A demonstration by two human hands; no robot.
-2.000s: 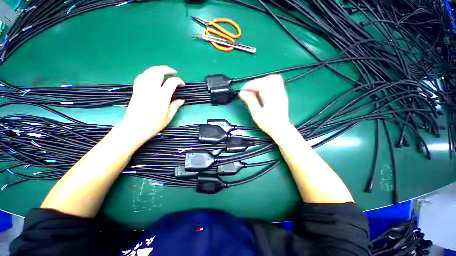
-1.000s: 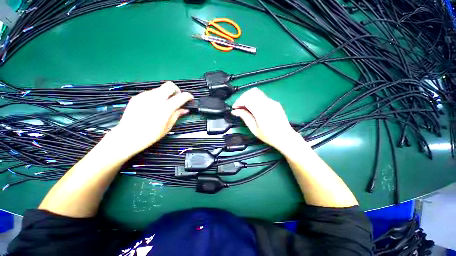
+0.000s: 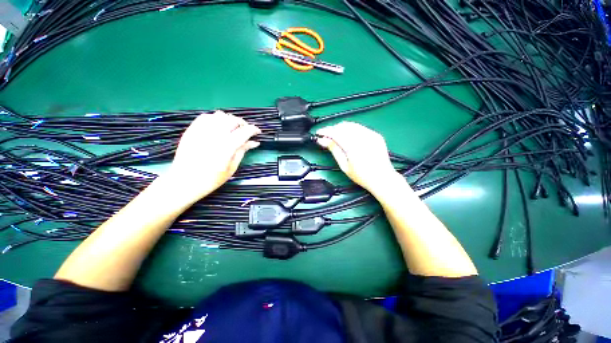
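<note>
My left hand point(image 3: 213, 151) pinches the thin branch cables just left of a black moulded splitter point(image 3: 291, 139). My right hand point(image 3: 355, 151) pinches the main cable at that splitter's right end. The splitter is seen edge-on between the hands. Two more splitters point(image 3: 292, 107) lie directly above it, their branch cables running left. Below the hands lie several other splitters, one point(image 3: 293, 167) flat and alone, the others point(image 3: 269, 214) grouped closer to me. My fingertips partly hide the cable ends at the held splitter.
Orange-handled scissors point(image 3: 309, 39) and a slim silver knife point(image 3: 311, 61) lie at the back of the green table point(image 3: 167, 74). A heap of black cables point(image 3: 536, 67) covers the right side. A blue crate point(image 3: 526, 295) with black cables stands below the table edge.
Both hands moved from the upper splitter pair to a splitter taken from the group below. It now sits just under that pair, turned from flat to edge-on.
</note>
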